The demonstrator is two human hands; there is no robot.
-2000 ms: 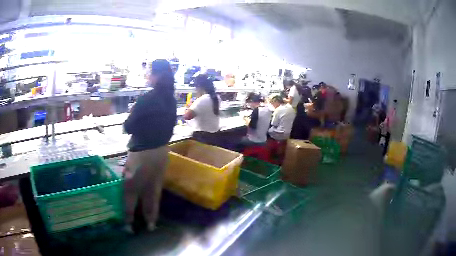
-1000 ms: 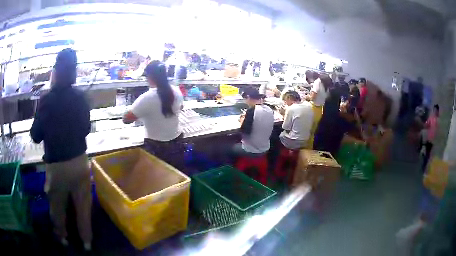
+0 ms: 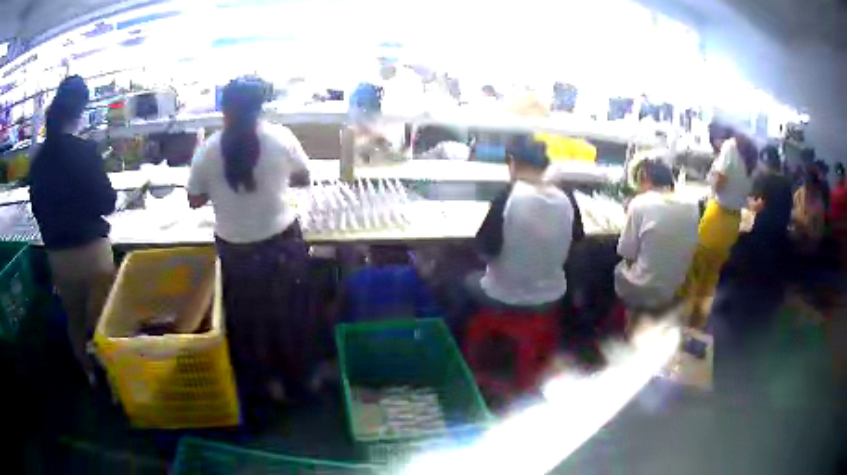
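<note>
Neither of my hands is in the picture. Nearest in front of me is a green crate on the floor with pale small items in its bottom. A yellow crate stands to its left, with something dark and brown inside. The rim of another green crate shows at the bottom edge, mostly cut off. A bright streak of glare crosses the lower right and hides part of the floor and the first green crate's corner.
A long pale bench runs across, with rows of white parts. Several people stand or sit along it with their backs to me. A red stool is under a seated person. A carton is at lower right, a green crate at left.
The view has turned and moved toward the bench. The yellow crate now lies further left, the green crate with pale items is more central, and the right-hand aisle has left view.
</note>
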